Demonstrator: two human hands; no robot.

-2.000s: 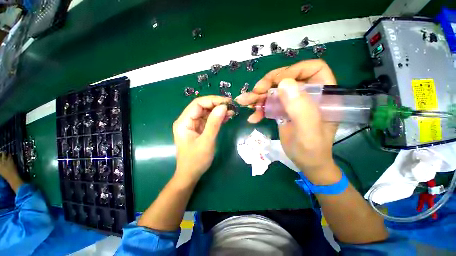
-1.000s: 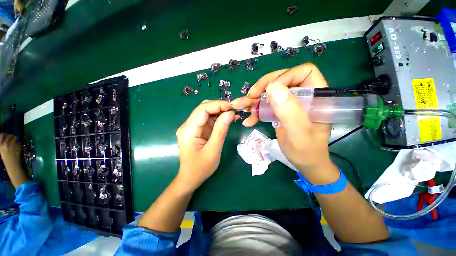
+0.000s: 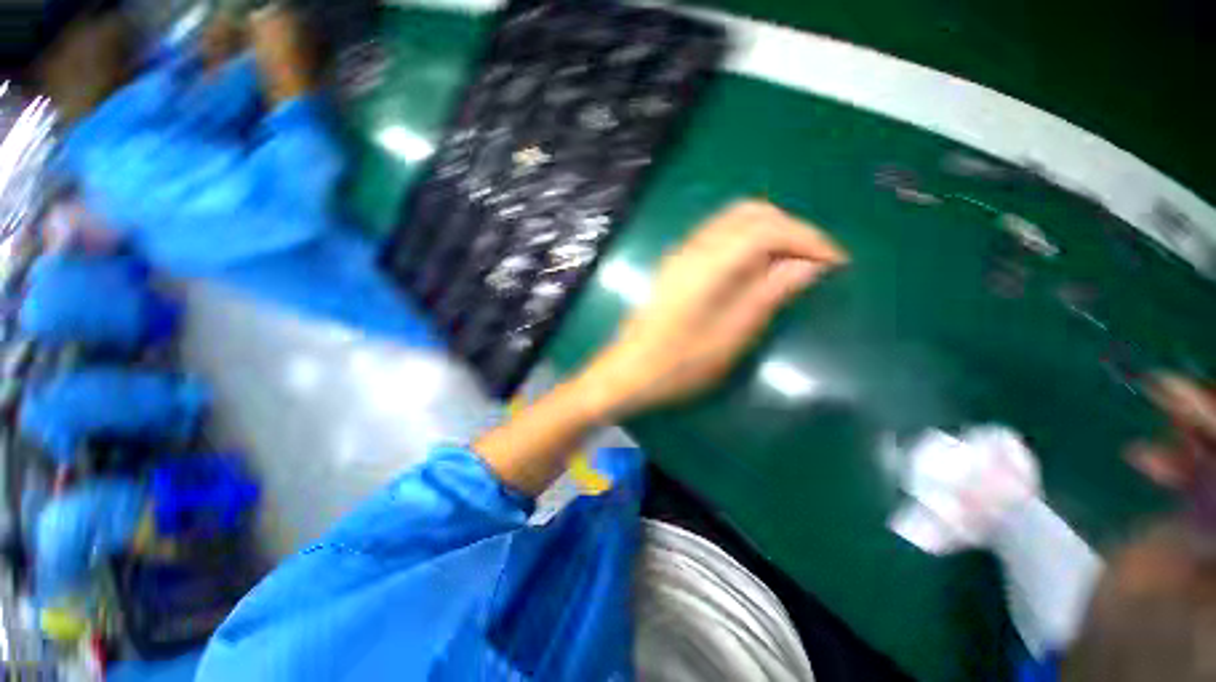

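The view is blurred. My left hand (image 3: 720, 307) is above the green bench, right of the black parts tray (image 3: 680, 93), with thumb and fingertips pinched together. Whether a small part is between them cannot be told. My right hand (image 3: 1180, 446) is a blur, cut off by the right edge. The syringe cannot be made out. Small dark and silvery parts (image 3: 1027, 237) lie loose on the bench beyond my hands. The tray holds many silvery parts. A crumpled white tissue (image 3: 967, 486) lies on the bench between my hands.
A white rail (image 3: 854, 80) crosses the bench behind the tray. At the upper left, a person in blue sleeves (image 3: 227, 187) has hands near the bench. More blue-clothed people (image 3: 107, 400) are blurred at the left edge, beside a pale floor (image 3: 334, 413).
The view has swung left and tilted, bringing in more people. My left hand has come apart from my right hand. The grey box and syringe no longer show clearly.
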